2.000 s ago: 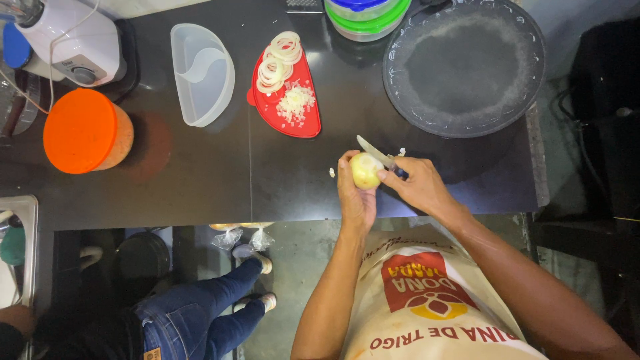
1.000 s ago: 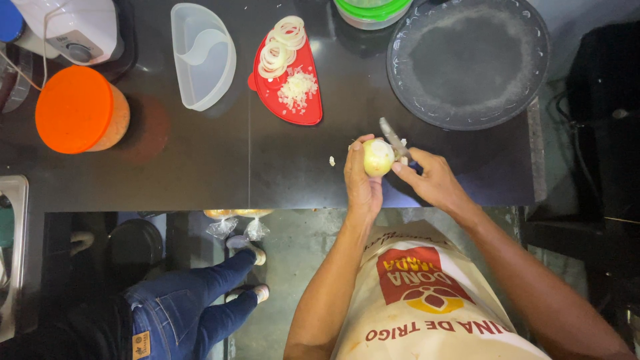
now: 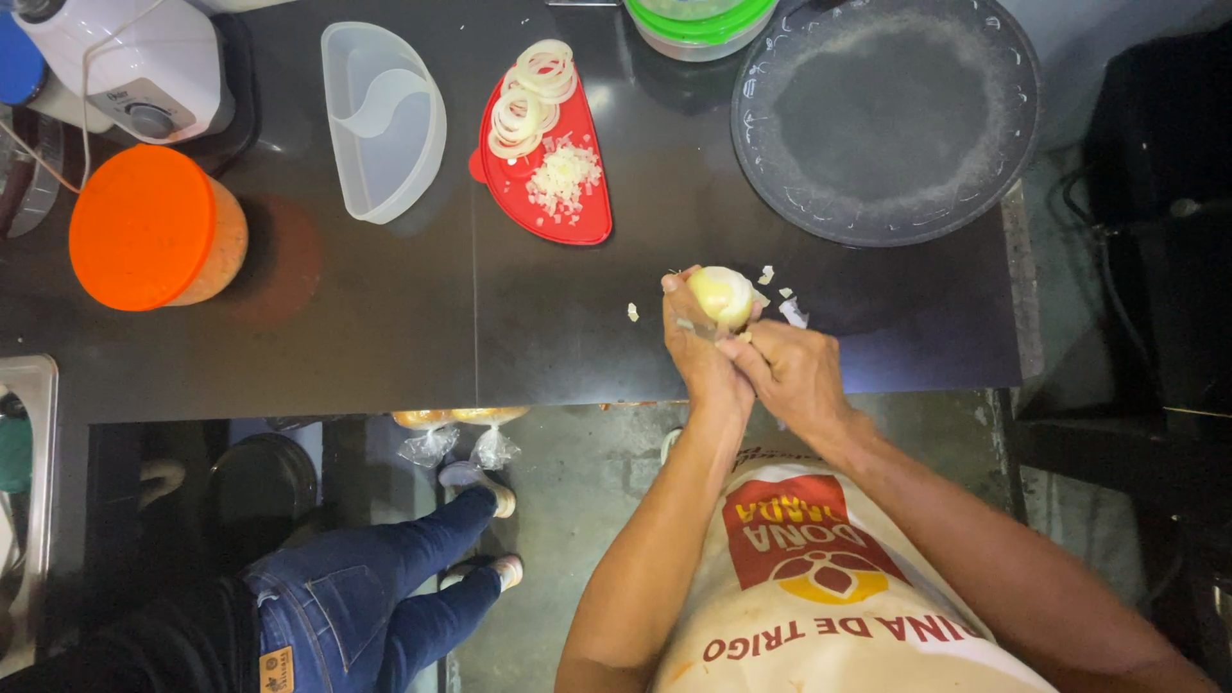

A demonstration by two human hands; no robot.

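Note:
My left hand (image 3: 698,351) holds a pale, peeled-looking potato or similar round vegetable (image 3: 722,295) above the front of the dark counter. Against its near side is my right hand (image 3: 794,371), closed around a knife whose blade (image 3: 698,329) shows blurred between the hands; its handle is hidden. Small white peel pieces (image 3: 794,313) lie just right of the vegetable, and one bit (image 3: 632,311) lies to its left. Beyond the hands, a red half-round lid (image 3: 587,217) carries onion rings (image 3: 517,120) and a heap of finely chopped onion (image 3: 563,176).
A divided clear plastic container (image 3: 433,144) stands left of the red lid. Further left are an orange-lidded tub (image 3: 144,226) and a white blender base (image 3: 144,77). A large dark round pan (image 3: 885,115) and a green-lidded container (image 3: 703,24) occupy the back right. Another person (image 3: 337,597) stands at lower left.
The knife has passed from the vegetable's upper right side to its near side, between my hands. More white pieces now show on the counter to the right.

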